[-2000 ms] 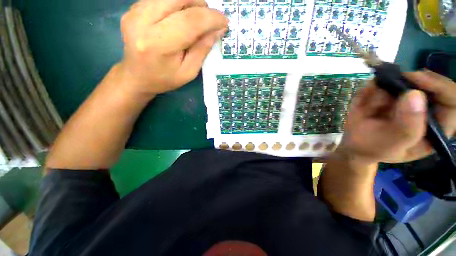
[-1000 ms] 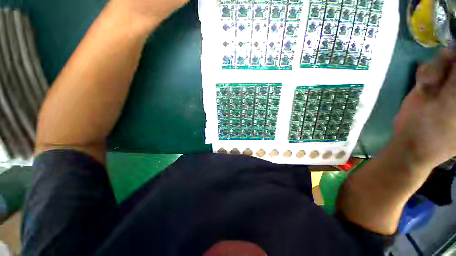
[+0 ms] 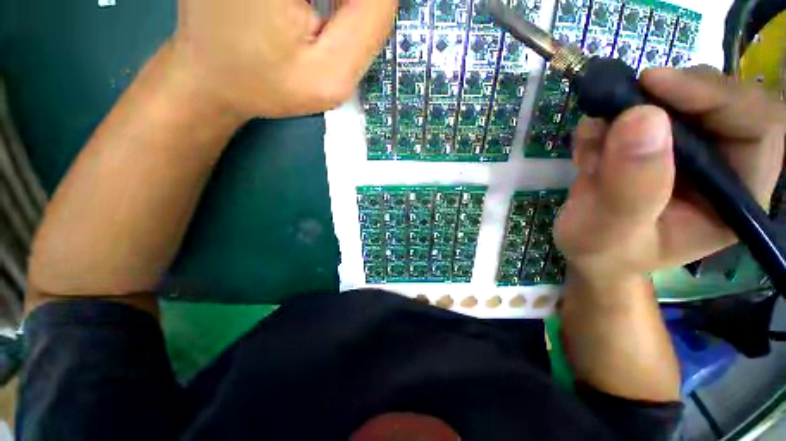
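Note:
My right hand (image 3: 638,181) holds the soldering iron (image 3: 608,87) like a pen. Its bare metal barrel points up and left over the upper left PCB panel (image 3: 444,95); the tip is near the top edge. My left hand (image 3: 293,60) is at the top, over the left edge of the white tray (image 3: 345,172), with its fingers curled and cut off by the frame's top. I cannot tell whether it holds solder wire. Four green panels show in the tray. My right hand covers part of the lower right panel (image 3: 521,237).
The tray lies on a dark green mat (image 3: 258,207). Stacked pale sheets (image 3: 13,198) stand at the far left. A yellow round pot (image 3: 765,52) is at the top right. A blue object (image 3: 702,353) is below at right. A small white scrap (image 3: 106,3) lies at the top left.
My right hand has come back from the yellow pot at right to over the panels, with the iron visible. My left hand shows more fully at the top. The view has moved closer to the tray.

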